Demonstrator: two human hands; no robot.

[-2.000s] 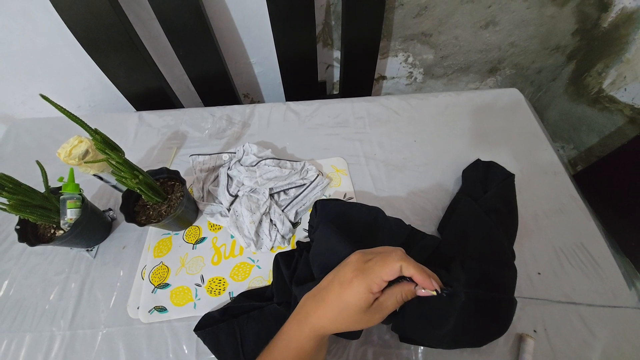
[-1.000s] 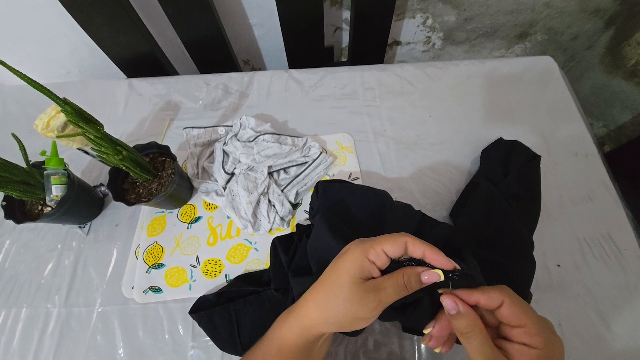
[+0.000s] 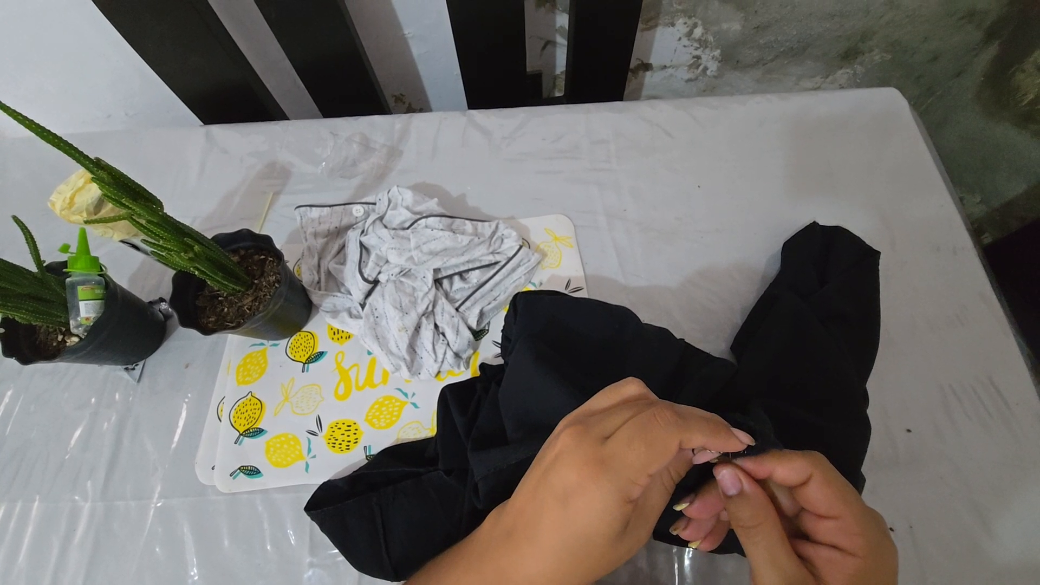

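Note:
A black cloth garment (image 3: 601,349) lies bunched across the table and the lemon-print placemats. Over its lower right part, my left hand (image 3: 617,455) pinches the black fabric between thumb and index finger. Touching or nearly touching those fingertips, my right hand (image 3: 796,512) has its thumb and index finger pressed together. Something thin and shiny, perhaps a needle, shows between the fingertips; it is too small to tell for certain. The curled lower fingers of my right hand are partly behind its thumb.
A crumpled light grey garment with dark piping (image 3: 422,276) lies on the placemats (image 3: 284,439). Potted succulents (image 3: 276,284) stand at the left, with a green-capped bottle (image 3: 85,292) in one pot. Dark chair slats (image 3: 496,57) rise behind the plastic-covered table (image 3: 691,171).
My right hand, out of view two seconds ago, has come in from the lower right and met my left hand at the black garment. Both hands stay close together there.

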